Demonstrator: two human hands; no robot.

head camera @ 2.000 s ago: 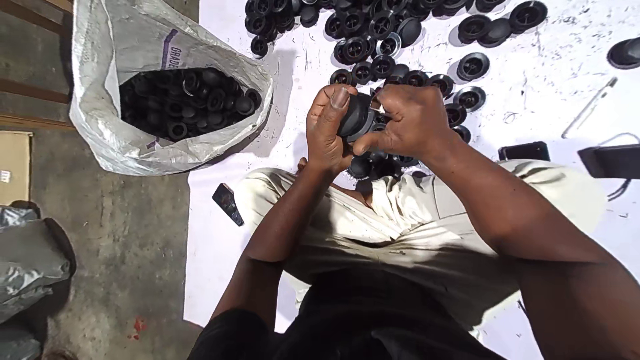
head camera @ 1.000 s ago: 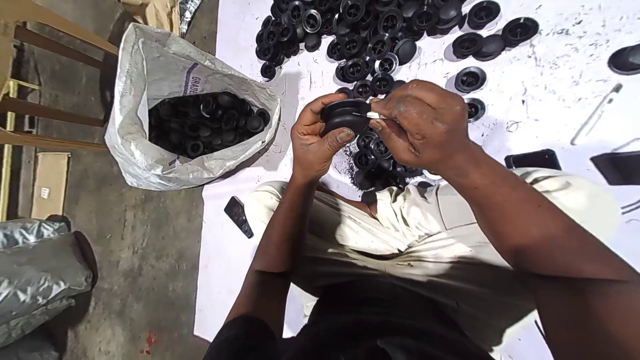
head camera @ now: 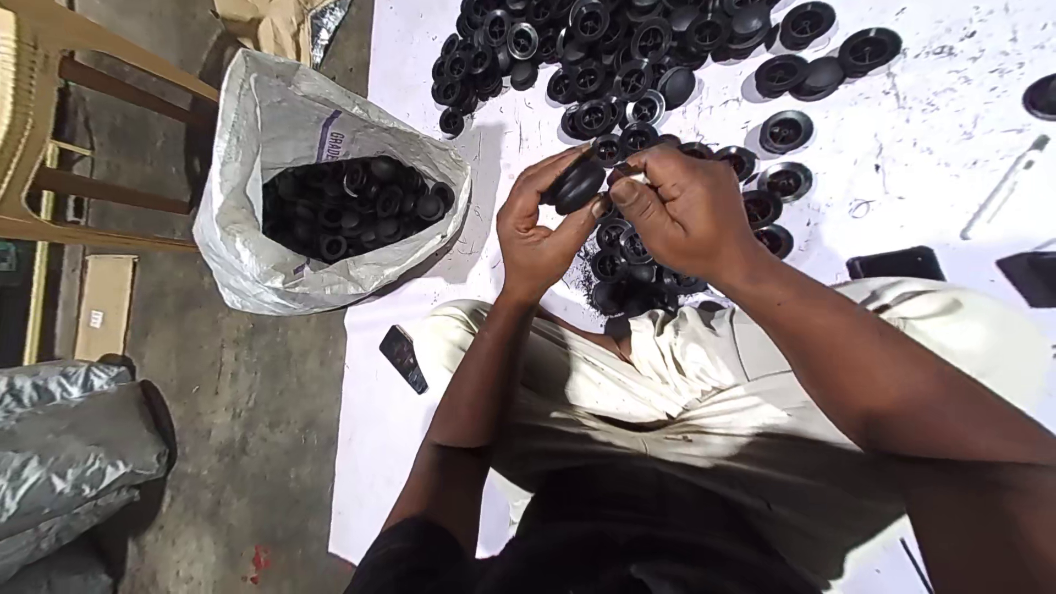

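Observation:
Between the thumb and fingers of my left hand (head camera: 536, 231) is a round black plastic cap (head camera: 579, 186), its rim tilted on edge. My right hand (head camera: 689, 210) is close beside it, thumb and forefinger pinched on a small tool with a pale handle (head camera: 634, 176); the tool's tip is too small to make out. Beneath and beyond both hands lie many more black caps (head camera: 596, 117), some showing spoked insides, others domed tops. Dark shavings (head camera: 587, 272) lie at the near caps' edge, above my lap.
A white woven sack (head camera: 330, 289) holding black caps stands at left, beside a plastic chair (head camera: 124, 194). Phones (head camera: 403, 359) (head camera: 895, 264) lie by both knees. A white pen-like tool (head camera: 1002, 190) and a dark object (head camera: 1027, 276) lie at right. Grey bags (head camera: 74, 454) are at lower left.
The cap in my left hand has turned from lying nearly level to a steeper tilt, and my right hand's fingers have drawn slightly off its rim. The view has shifted left.

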